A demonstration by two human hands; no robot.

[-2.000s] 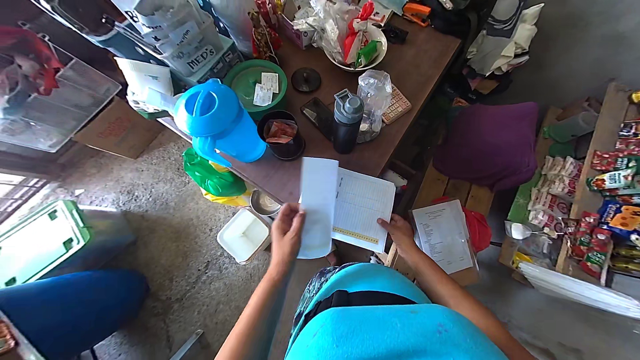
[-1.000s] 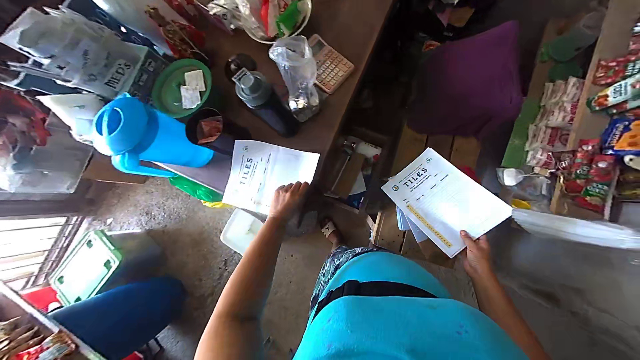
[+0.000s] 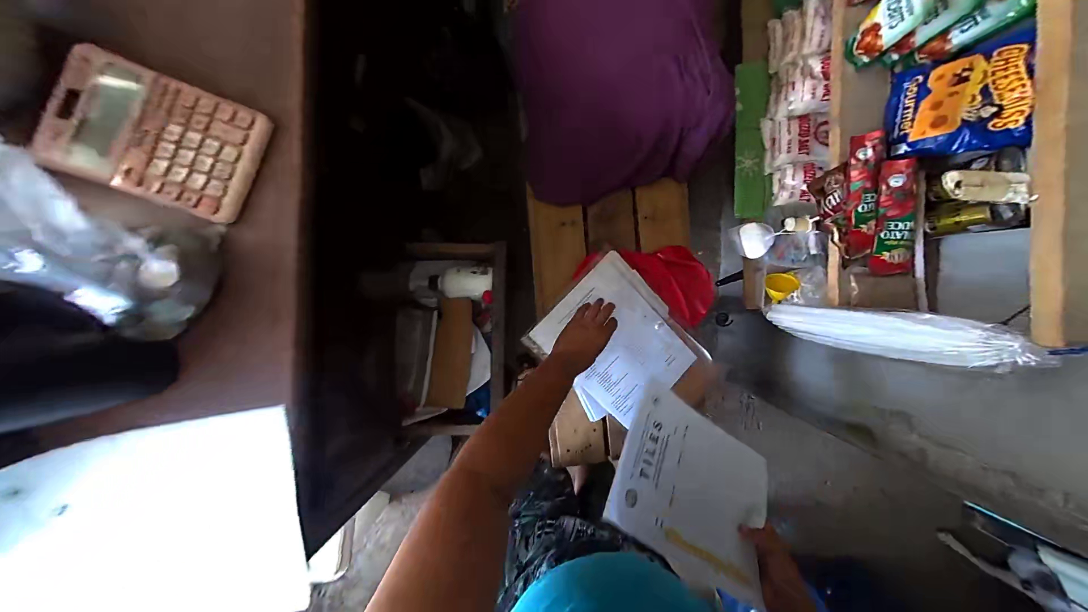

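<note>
My left hand [image 3: 585,333] lies with its fingers spread on a stack of printed papers [image 3: 650,344] on a wooden slatted bench [image 3: 561,246]. Low on the right, my right hand [image 3: 772,557] grips the edge of a printed sheet [image 3: 693,484] with a yellow-marked strip, and this sheet overlaps the near corner of the stack. Another white sheet [image 3: 153,510], washed out by glare, rests at the near end of the brown table [image 3: 255,340]. A red cloth or bag [image 3: 684,280] is partly under the stack.
On the table are a pink calculator [image 3: 153,132], a clear plastic bag [image 3: 110,246] and a dark bottle [image 3: 76,365]. An open drawer [image 3: 450,340] sits beside the table. Purple fabric [image 3: 625,93] covers the bench's far end. Wooden shelves [image 3: 1058,170] with packets stand at right.
My left hand has left the sheet at the table and now rests on the papers on the bench. My right hand still holds its sheet. The view has swung to the right.
</note>
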